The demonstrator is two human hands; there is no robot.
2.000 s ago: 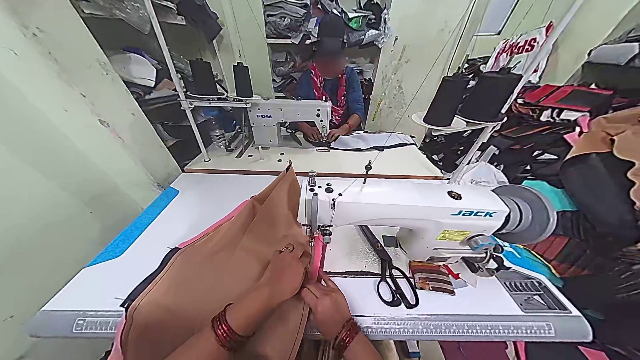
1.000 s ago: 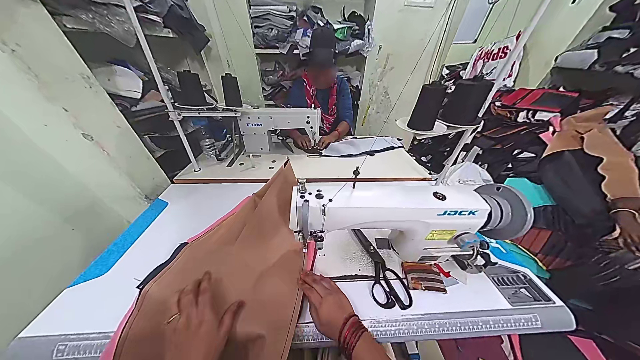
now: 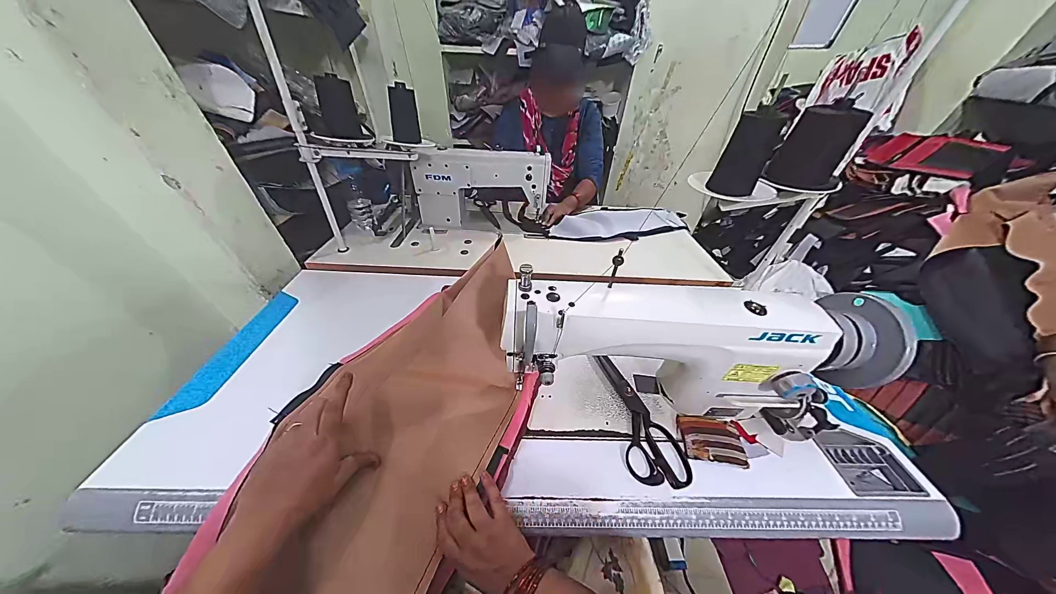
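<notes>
A large brown fabric piece (image 3: 412, 396) with pink fabric along its edges lies over the left of a white Jack sewing machine (image 3: 660, 322), its right edge under the needle area. My left hand (image 3: 309, 454) rests on the fabric's left part, fingers spread. On the right edge lies my right hand (image 3: 483, 520), nearer the table's front; whether it pinches the cloth is unclear. Black-handled scissors (image 3: 652, 437) lie on the machine bed, beside a small striped cloth pouch (image 3: 712, 440). Black thread cones (image 3: 817, 144) stand behind the machine.
Across from me, a person (image 3: 561, 124) works at an FDM sewing machine (image 3: 478, 177) with white fabric (image 3: 615, 223). A ruler strip (image 3: 709, 517) runs along the table's front edge. Piled fabrics (image 3: 973, 272) are at the right, stuffed shelves behind.
My left hand has moved from near the needle to the fabric's left part. My right hand has come back from the needle toward the front edge. The brown fabric's near part lies differently.
</notes>
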